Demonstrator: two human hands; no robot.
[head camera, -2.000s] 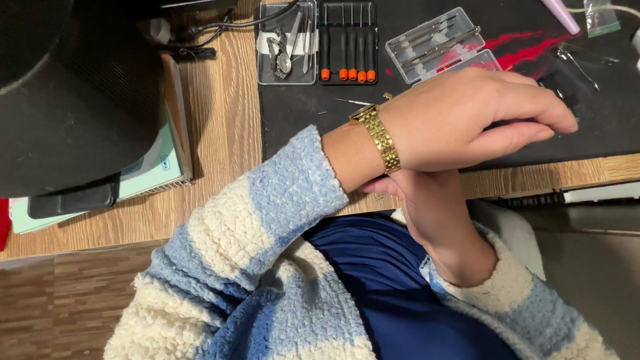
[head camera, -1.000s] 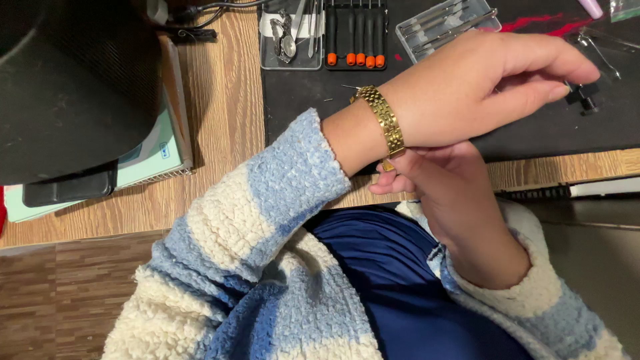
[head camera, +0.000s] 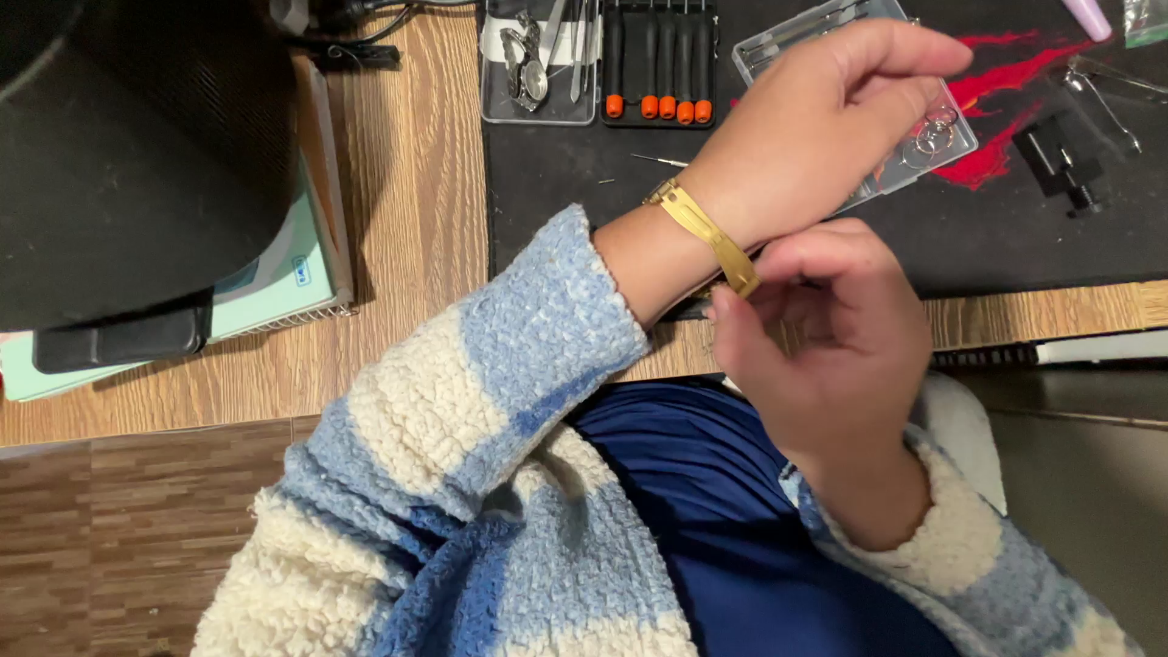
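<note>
A gold-coloured metal watch bracelet (head camera: 707, 235) lies around my left wrist, its smooth clasp part showing and its lower end lifted a little off the skin. My left hand (head camera: 803, 119) is stretched over the mat with its fingers loosely bent and nothing in them. Below the wrist, my right hand (head camera: 826, 338) pinches the lower end of the bracelet between thumb and forefinger. The watch head is mostly hidden beyond the wrist. A thin metal tool (head camera: 659, 161) lies on the black mat (head camera: 557, 196) just above the left wrist.
Behind my hands are a clear tray (head camera: 497, 91) with a silver watch, a black case (head camera: 607, 119) of orange-ended screwdrivers, and a clear parts box (head camera: 967, 151). A black link-removal tool (head camera: 1063, 169) lies right. Notebooks (head camera: 274, 283) and a large dark object (head camera: 137, 155) stand left.
The bracelet showed its linked outer side before; now its smooth clasp part shows and its end is lifted. My right fingers have come round to pinch that end.
</note>
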